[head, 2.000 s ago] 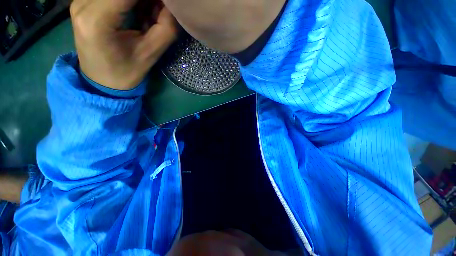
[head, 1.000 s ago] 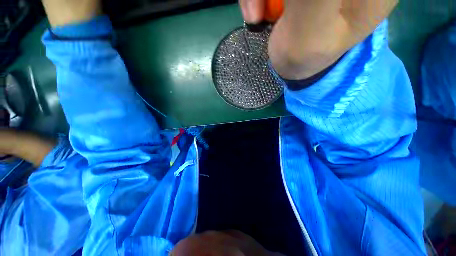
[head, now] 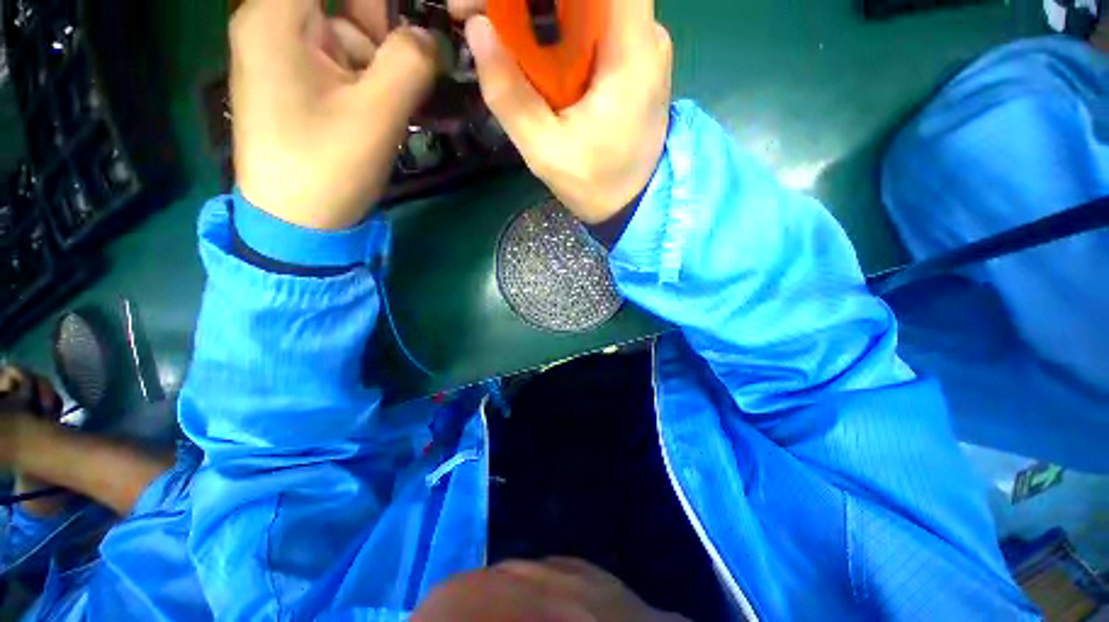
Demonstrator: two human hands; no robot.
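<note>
My right hand is closed around the orange screwdriver at the top centre; the tool is cut off by the top edge. My left hand is just left of it, fingers curled and thumb bent in. Dark, shiny detail shows between the two hands, but I cannot tell whether my left fingers hold a part. A round dish with a grainy, sparkling grey surface lies on the green worktop, below my right wrist and near the bench edge.
A black tray with small shiny pieces lies beneath and behind my hands. More black trays stand at the far left. Another person's forearm and a second dish are at lower left. A blue-sleeved person is at right, with a black strap or cable.
My left hand has come back into view from beyond the top edge. My right hand has moved up and left from over the dish, with the orange screwdriver, to beside my left hand.
</note>
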